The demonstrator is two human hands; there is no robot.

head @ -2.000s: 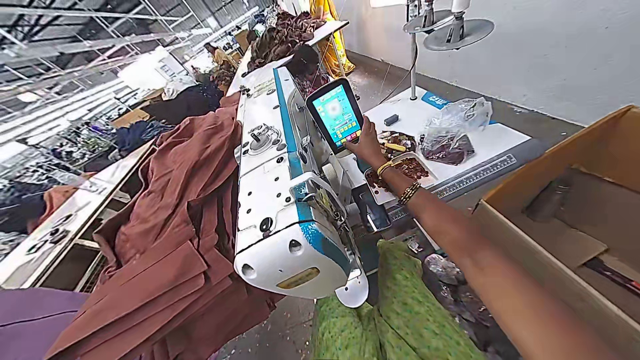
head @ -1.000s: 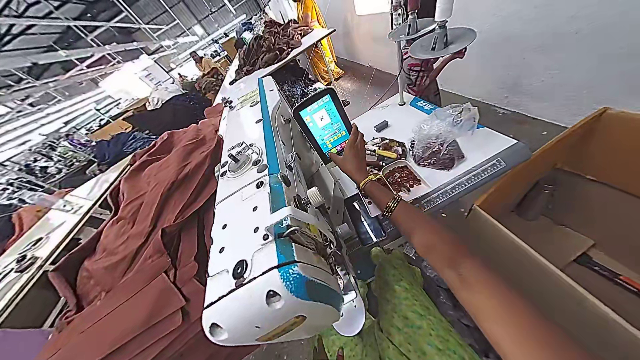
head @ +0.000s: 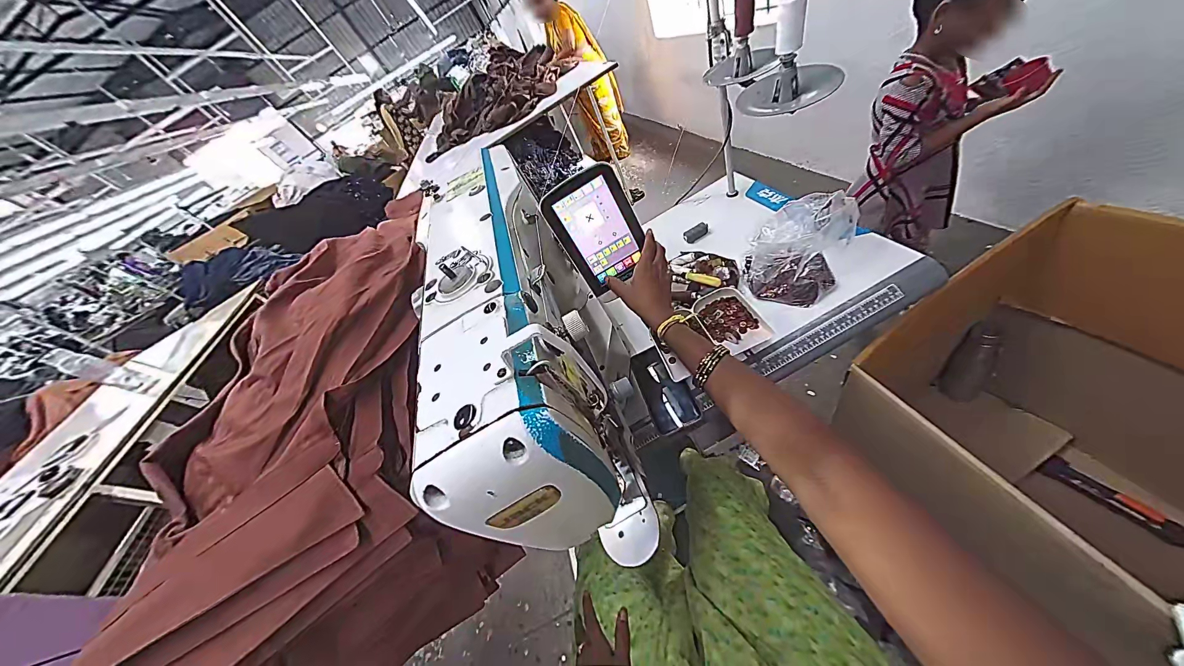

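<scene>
My right hand (head: 645, 282), with bangles at the wrist, is at the lower right corner of a lit touchscreen panel (head: 592, 227), its fingers at the edge and thumb near the bottom of the display. The panel stands beside the head of a white and blue industrial sewing machine (head: 472, 370). Low in the view, my left hand (head: 603, 638) rests with fingers apart against green patterned cloth (head: 740, 546) over my lap. Near my right wrist are an open tray of reddish-brown buttons (head: 728, 319) and a clear plastic bag (head: 800, 250) with similar dark contents.
Stacked brown fabric pieces (head: 305, 435) hang left of the machine. A cardboard box (head: 999, 444) stands at the right. Thread cones (head: 791, 28) sit on a stand behind the table. One person (head: 916, 139) stands at the right holding a red object; another in yellow (head: 592, 79) is farther back.
The touchscreen display has changed from blue to pale violet. My left hand now shows at the bottom. A person behind the thread stand has come into fuller view at the right.
</scene>
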